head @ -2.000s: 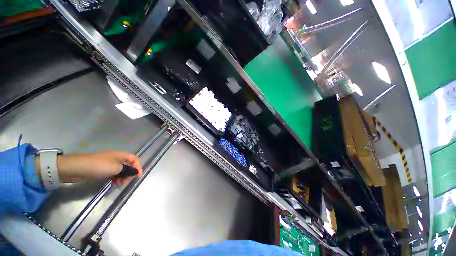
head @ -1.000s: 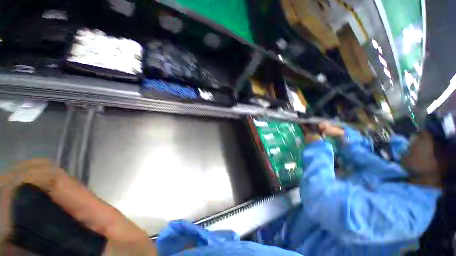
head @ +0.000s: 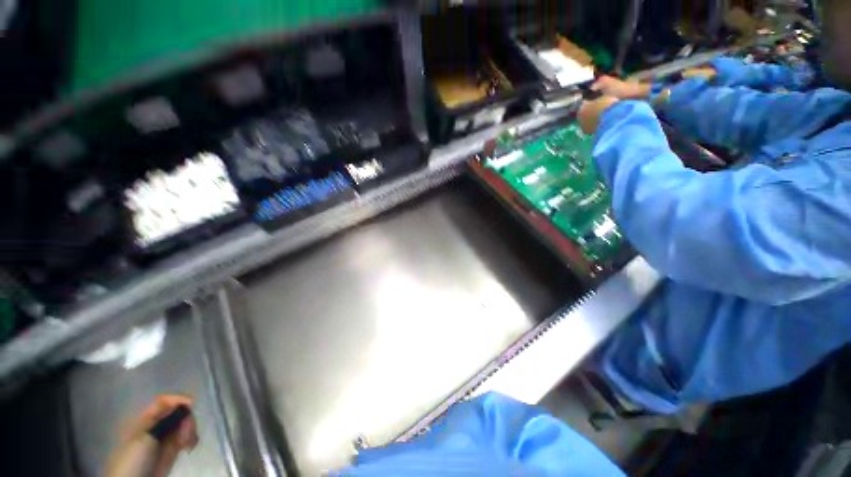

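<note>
My left hand (head: pixel 160 434) is low at the left edge area, above the steel plate, with a small black component (head: pixel 169 422) gripped between its fingers. Beyond it are two metal cross rails (head: pixel 233 373). My right hand is not in view; only a blue sleeve (head: pixel 485 438) shows at the bottom centre. A green circuit board (head: pixel 560 186) lies in its reddish-brown carrier (head: pixel 532 216) to the right, in front of another person.
Bins of white connectors (head: pixel 182 198), grey components (head: pixel 275 144) and blue components (head: pixel 303 197) line the shelf behind the conveyor rail (head: pixel 345 212). A person in a blue smock (head: pixel 700 205) stands at the right, hands above the board. White sheet or plastic (head: pixel 131 347) lies on the plate.
The view has swung right, bringing the board and the other person into fuller view. My left hand, close to the camera a second ago, is now farther off, still with a black piece.
</note>
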